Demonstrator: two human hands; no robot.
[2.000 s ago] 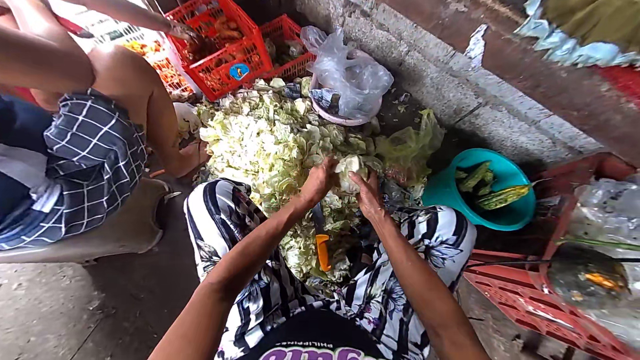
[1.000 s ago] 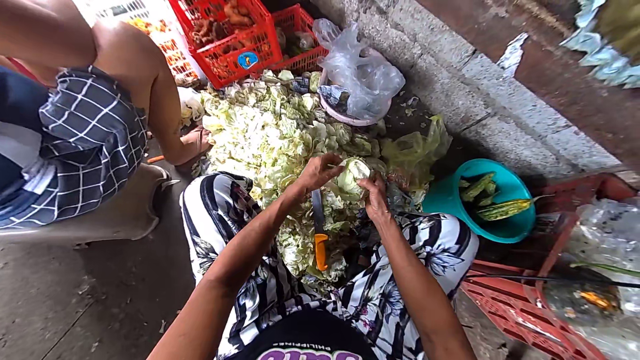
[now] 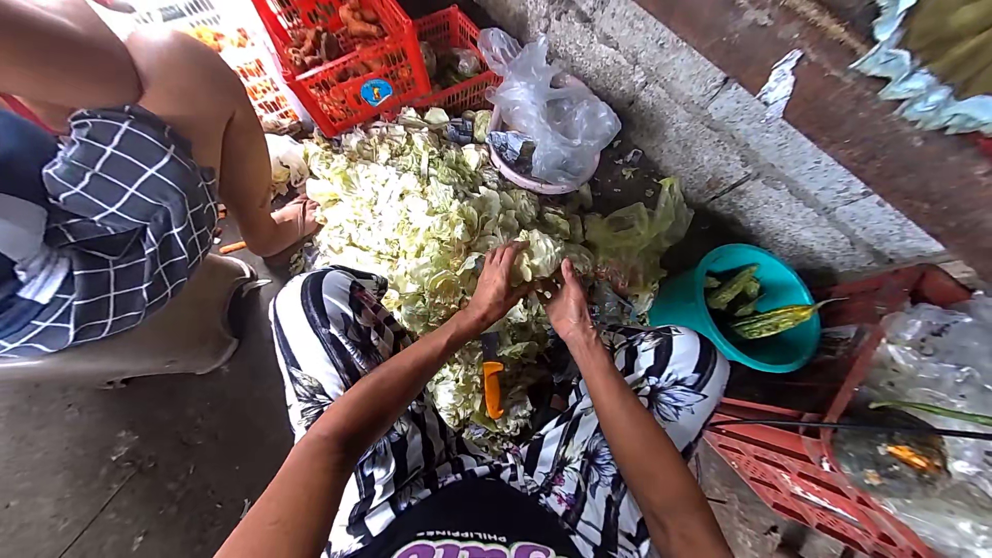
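Observation:
Between my two hands is a pale green cabbage head (image 3: 540, 254), just above the leaf pile. My left hand (image 3: 498, 285) grips its left side, fingers over the leaves. On its lower right side, my right hand (image 3: 568, 304) holds it with the fingers partly hidden. A wide heap of loose cabbage leaves (image 3: 403, 217) spreads in front of me and down between my knees. A knife with an orange handle (image 3: 493, 389) lies on the leaves below my left hand, its blade pointing away from me and partly covered by my wrist.
A teal basin (image 3: 673, 302) with bitter gourds stands at right, beside a red crate (image 3: 798, 457). Beyond the leaves are a red crate of root vegetables (image 3: 364, 85) and a pink basin (image 3: 535, 184) with plastic bags. A person (image 3: 178, 101) sits close at left. A block wall (image 3: 697, 101) runs behind.
My hands have moved slightly away from my body with the cabbage head. The neighbouring person's arm, over the red crate two seconds ago, is drawn back from it.

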